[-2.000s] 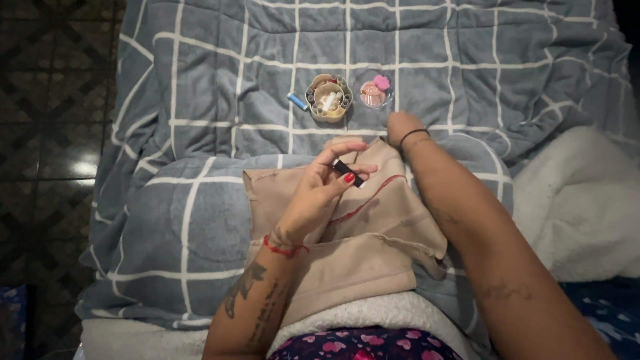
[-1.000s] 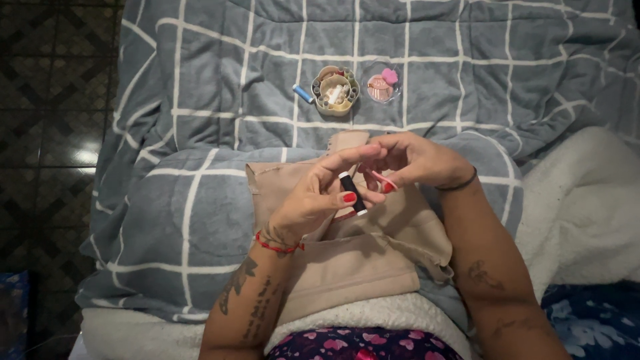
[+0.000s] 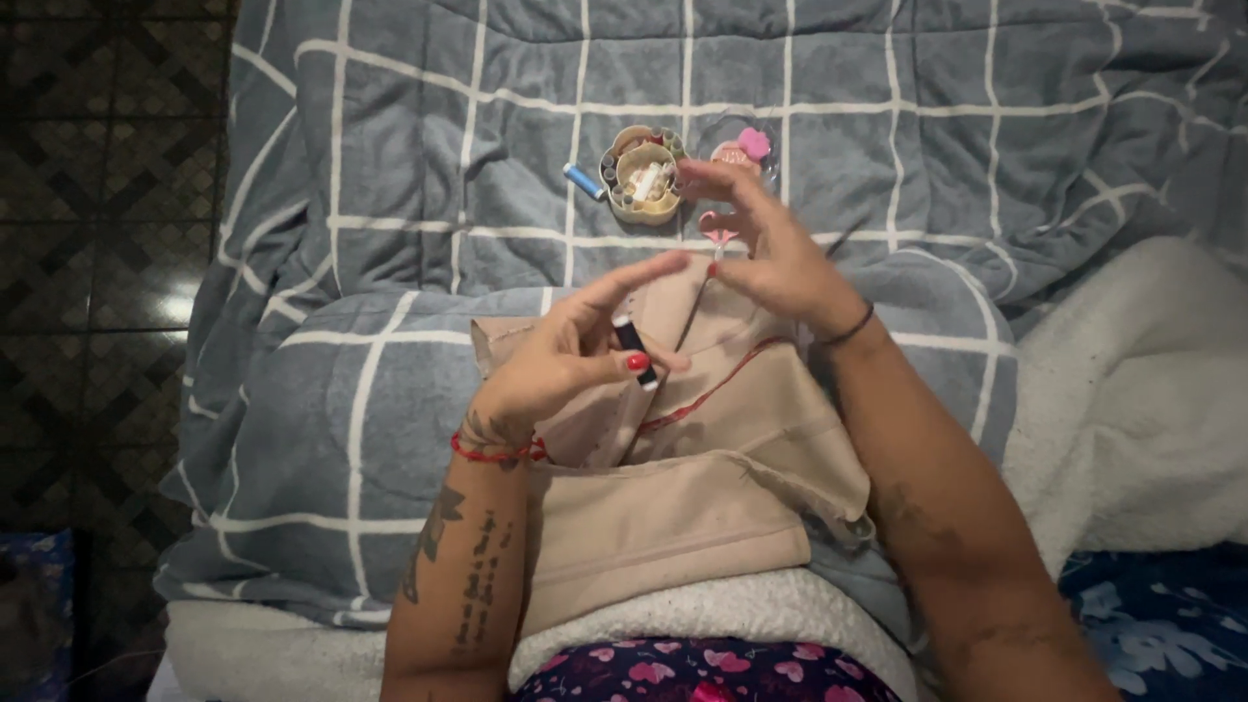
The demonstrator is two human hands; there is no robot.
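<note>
My left hand (image 3: 575,346) holds a small spool of black thread (image 3: 636,353) between thumb and fingers, above a beige garment (image 3: 673,536) spread over my lap. My right hand (image 3: 770,253) is up and to the right, its thumb and fingers spread near a small pair of pink-handled scissors (image 3: 719,230). Whether it touches them or holds thread I cannot tell. A red strip or cord (image 3: 712,390) lies across the garment. Beyond the hands sits a flower-shaped container (image 3: 643,210) of thread spools, with a blue thread spool (image 3: 584,181) at its left.
Right of the container, partly behind my right fingers, is a clear round case (image 3: 770,132) with a pink flower piece (image 3: 754,144). A grey blanket with white lines (image 3: 409,175) covers the bed. White fleece (image 3: 1121,390) is bunched at the right. Dark floor tiles (image 3: 127,253) show at far left.
My right hand has moved away from my left hand, up and to the right, and its fingers have spread. The black spool stays in my left hand.
</note>
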